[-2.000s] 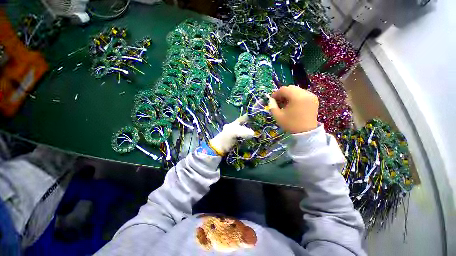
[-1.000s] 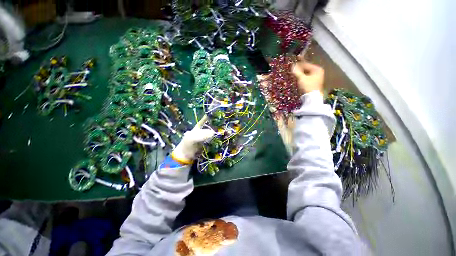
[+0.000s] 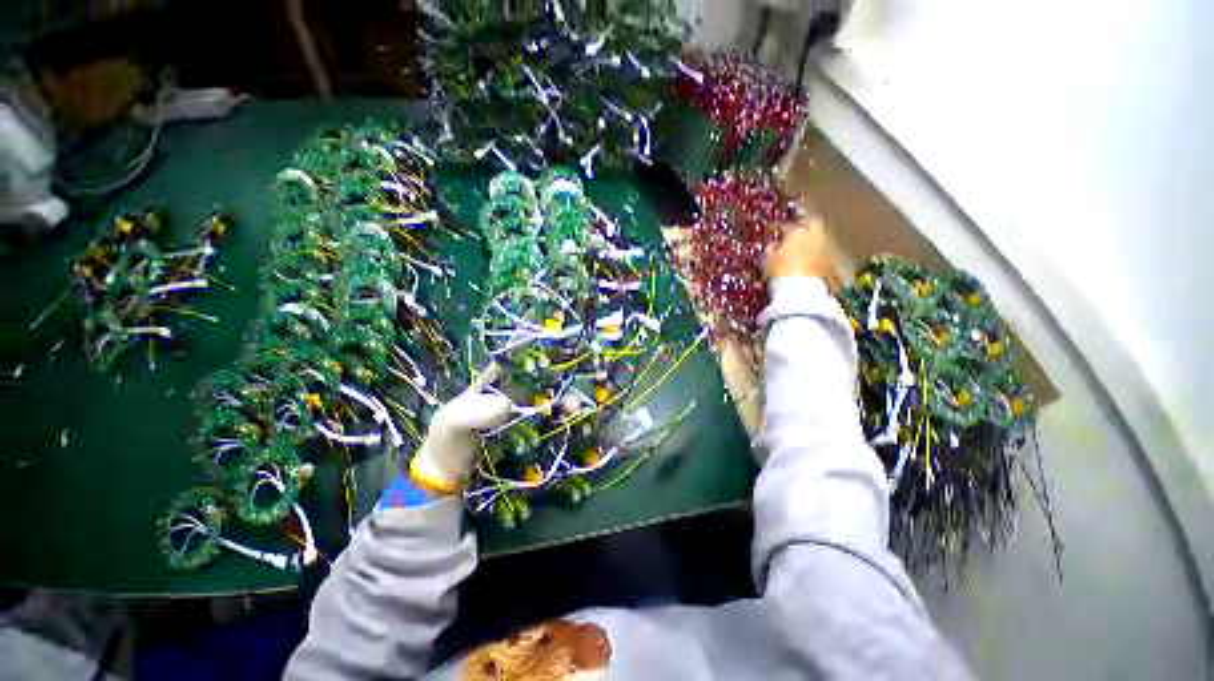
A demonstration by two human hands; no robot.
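My left hand (image 3: 463, 432), in a white glove with a yellow-orange cuff, is at the left side of a group of green ring coils (image 3: 517, 253) with white and yellow lead wires (image 3: 626, 379). Its fingertips are among the wires; whether they pinch one is too small to tell. My bare right hand (image 3: 802, 253) is at the right edge of the crimson pile of small parts (image 3: 739, 246). It is blurred, and its fingertips are partly lost against the pile.
Long overlapped rows of green coils (image 3: 353, 286) lie to the left, and a small coil group (image 3: 133, 286) lies farther left. A dark tangled coil pile (image 3: 546, 87) stands at the back. Heaped coils (image 3: 939, 346) with hanging dark wires are at the right by the pale wall.
My right hand has left the coils beside my left hand and moved right to the crimson pile. The view has turned right. My left hand stays by the coil group.
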